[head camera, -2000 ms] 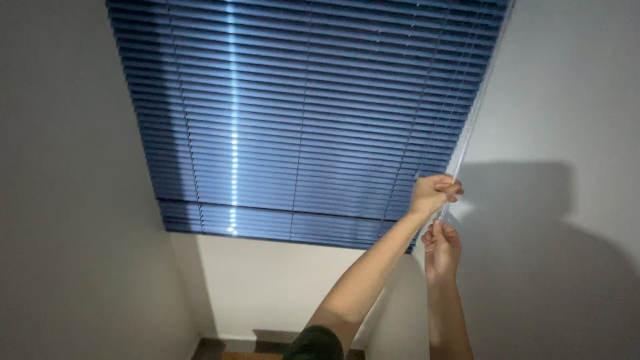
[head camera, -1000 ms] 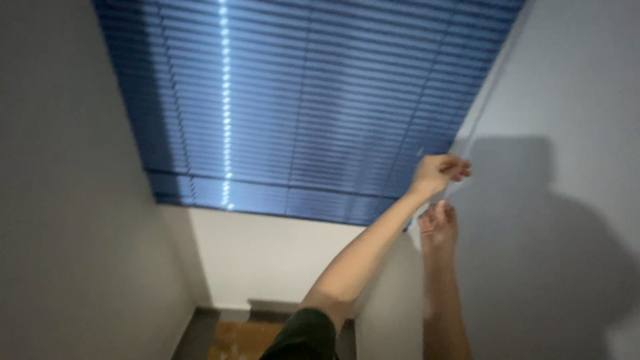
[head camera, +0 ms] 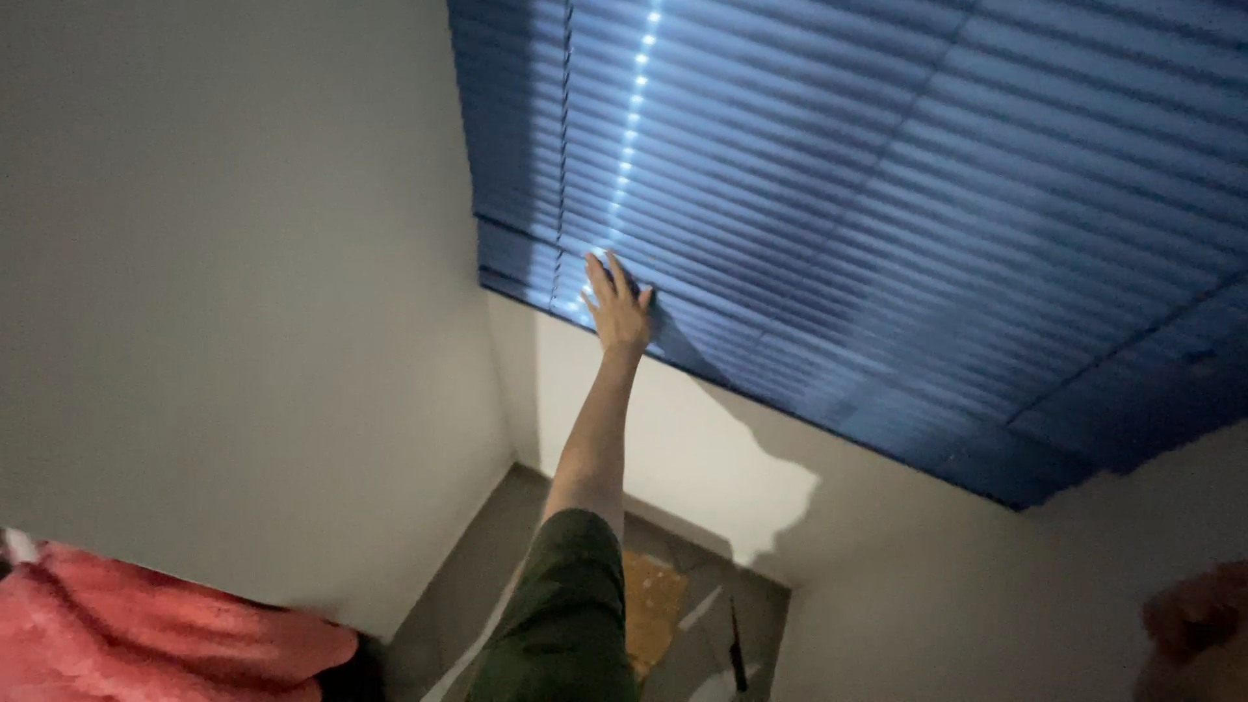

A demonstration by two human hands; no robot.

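Blue horizontal blinds point(head camera: 829, 195) hang lowered across the upper right, their slats mostly closed, with a line of bright light spots near the left side. My left hand point(head camera: 619, 307) lies against the lower left slats just above the bottom rail, palm toward the blinds and fingers spread, holding nothing. A dark green sleeve covers my left upper arm. At the lower right edge, my right hand point(head camera: 1194, 624) appears blurred and partly cut off, in front of the pale wall; its fingers and anything in them cannot be made out.
A pale wall point(head camera: 244, 292) stands close on the left, and another point(head camera: 936, 604) on the right. Below are grey floor tiles point(head camera: 468, 546), an orange-yellow mat point(head camera: 653, 604) and a thin dark object point(head camera: 736, 648). Red fabric point(head camera: 146, 624) lies at the lower left.
Both hands were together at the cord or wand by the blinds' right edge. My left hand has moved to the lower left slats; my right hand has come away. The view has shifted left.
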